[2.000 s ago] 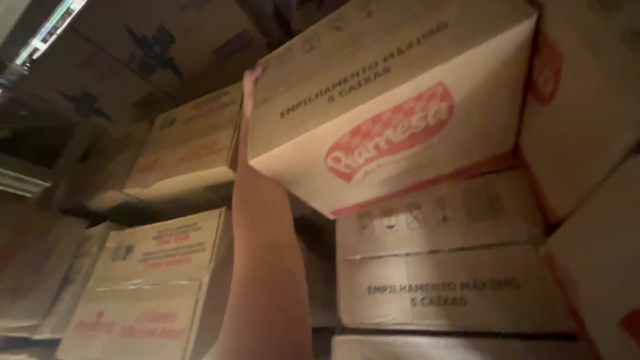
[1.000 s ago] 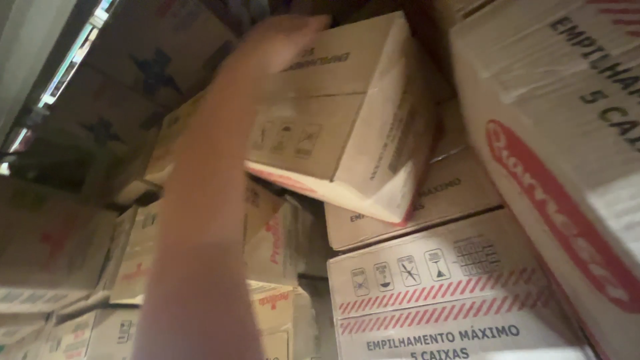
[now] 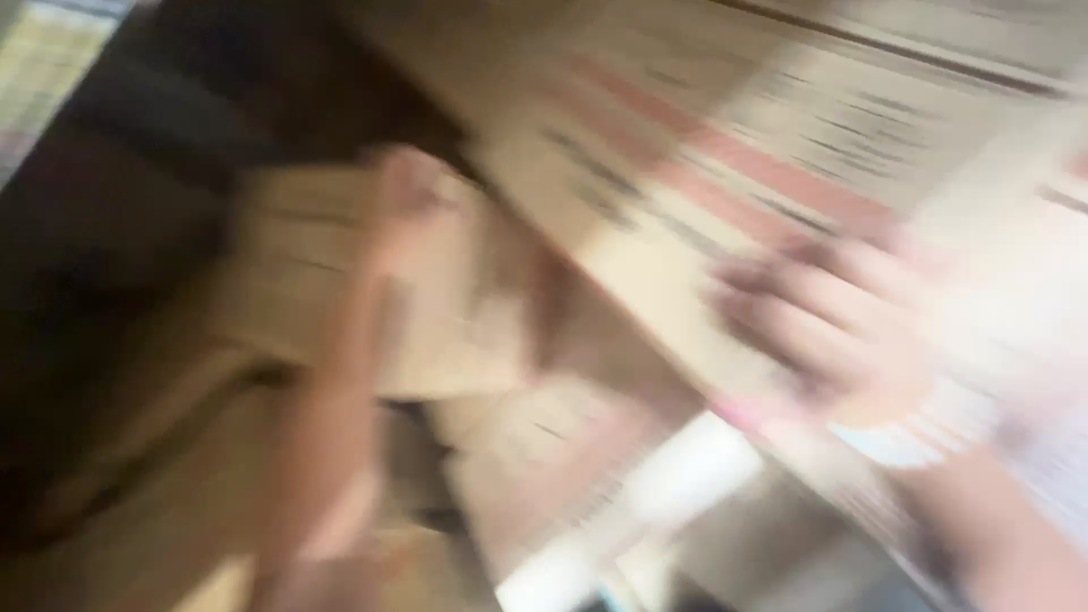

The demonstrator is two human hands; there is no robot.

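Note:
Strong blur covers the view. My left hand (image 3: pixel 416 187) is at the upper edge of a cardboard box (image 3: pixel 306 280), its arm rising from the bottom; the finger positions are unclear. My right hand (image 3: pixel 824 314), with a pale band at the wrist, lies against the printed side of a large cardboard box (image 3: pixel 646 255), fingers bent. Whether either hand grips its box is not plain. The large box bears red stripes and dark print and looks tilted.
Below the boxes near my hands is another cardboard box with a reddish stripe (image 3: pixel 544 476). More brown surfaces fill the lower left, beside a dark area at the upper left. A bright, blurred patch shows in the top left corner.
My right hand has come into view at the right, against a large box. My left hand still reaches up to a box, now lower in the picture. The view has swung strongly.

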